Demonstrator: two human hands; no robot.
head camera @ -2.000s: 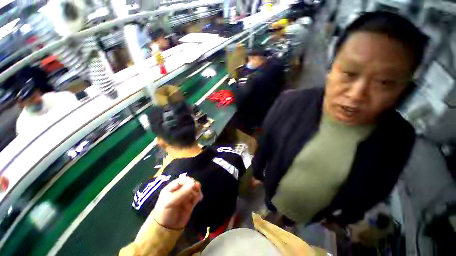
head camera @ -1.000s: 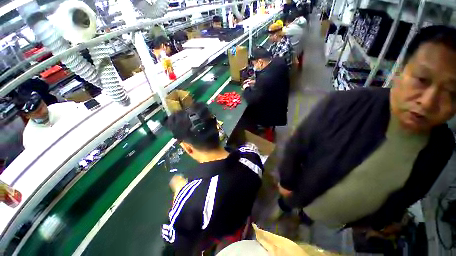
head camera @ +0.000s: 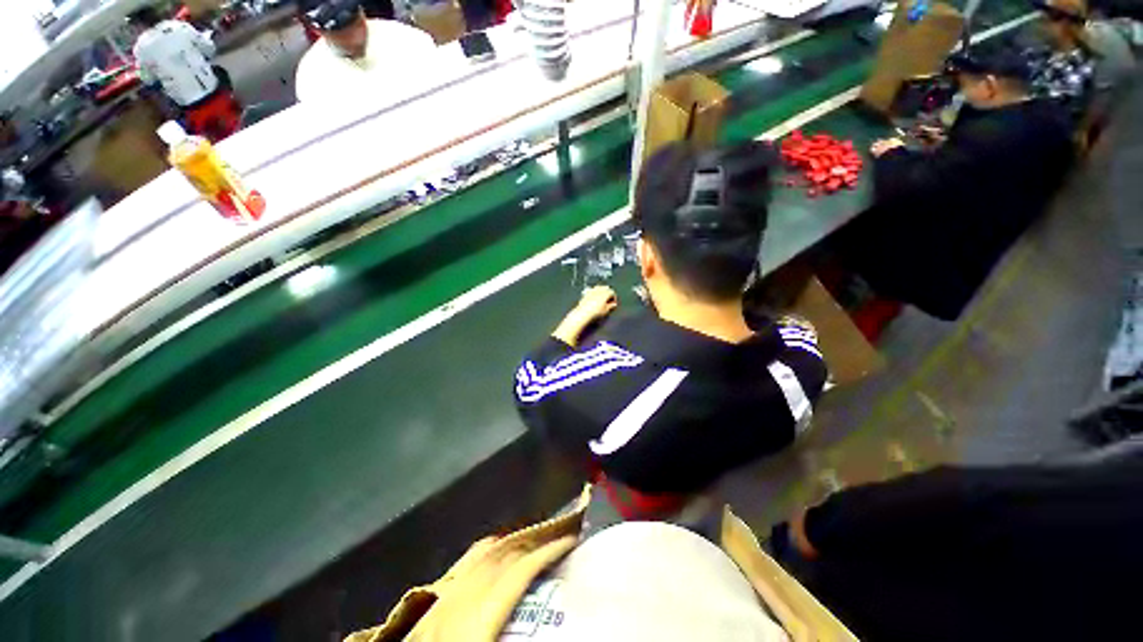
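Note:
Neither of my hands is in the picture; only my tan jacket and pale shirt show at the bottom edge. Nearest in front of me, a seated worker in a black top with white stripes leans over the dark green bench (head camera: 339, 439). Small pale and dark parts (head camera: 607, 258) lie on the bench by that worker's left hand; they are too small to tell apart. The green conveyor belt (head camera: 389, 282) runs beside the bench. A pile of red parts (head camera: 821, 163) lies further along, in front of a second worker in black.
An open brown carton (head camera: 684, 115) stands behind the first worker's head. An orange bottle (head camera: 208, 173) stands on the white raised shelf (head camera: 376, 132). Another carton (head camera: 827, 329) is between the two workers. A person's dark sleeve and hand are at the lower right, close to me.
The view has swung left and down. My raised hand, seen two seconds ago, is out of the picture. The standing person's face has left the view; a dark sleeve remains.

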